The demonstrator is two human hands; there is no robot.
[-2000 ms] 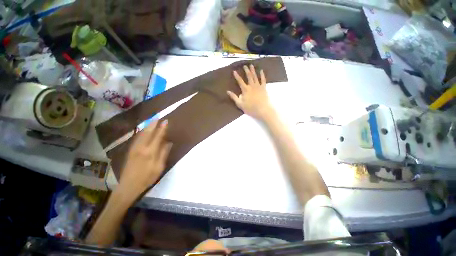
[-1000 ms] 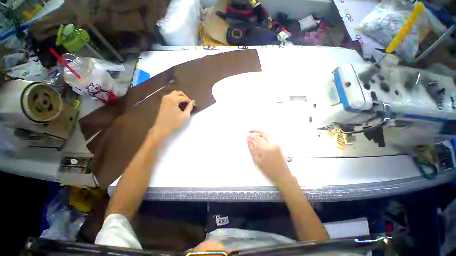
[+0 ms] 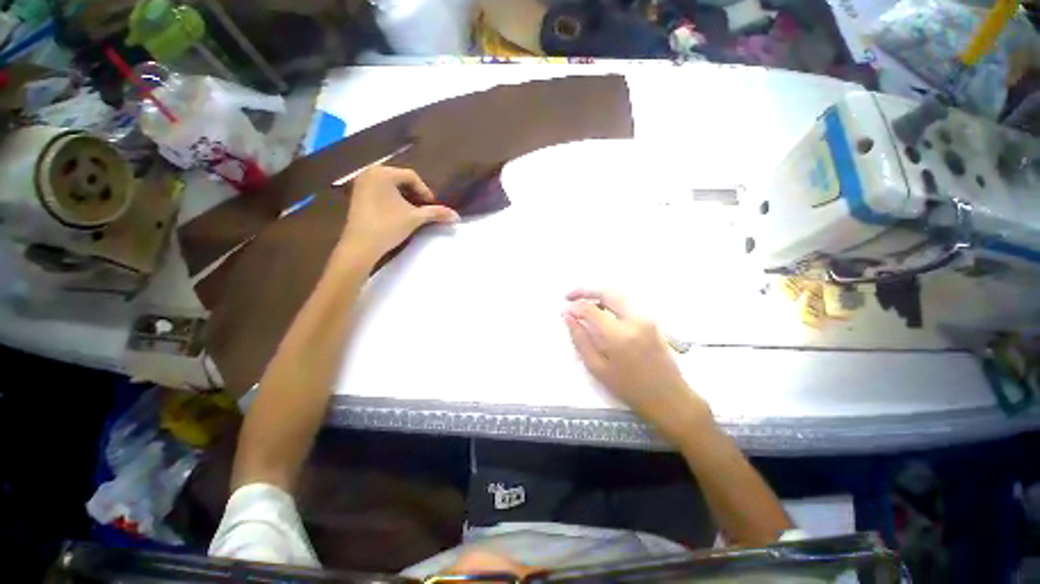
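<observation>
A large brown fabric panel lies spread on the left part of the white table, with a narrow slit through which white and blue show. Its right end reaches the back of the table, and a curved edge faces the front right. My left hand is on the panel, thumb and fingers pinching its front edge near the curve. My right hand rests over the white table, fingers curled, touching no cloth; whether it holds something small cannot be told.
The sewing machine head with its lit needle area stands at the right. Yellow strips and a dark scrap lie beside it. Another machine part and a plastic cup are at the left. A ruler tape runs along the front edge.
Since two seconds ago, my right hand has left the cloth and come down to the right. My left hand has moved up to the panel's front edge, and the panel lies differently, its curved edge showing.
</observation>
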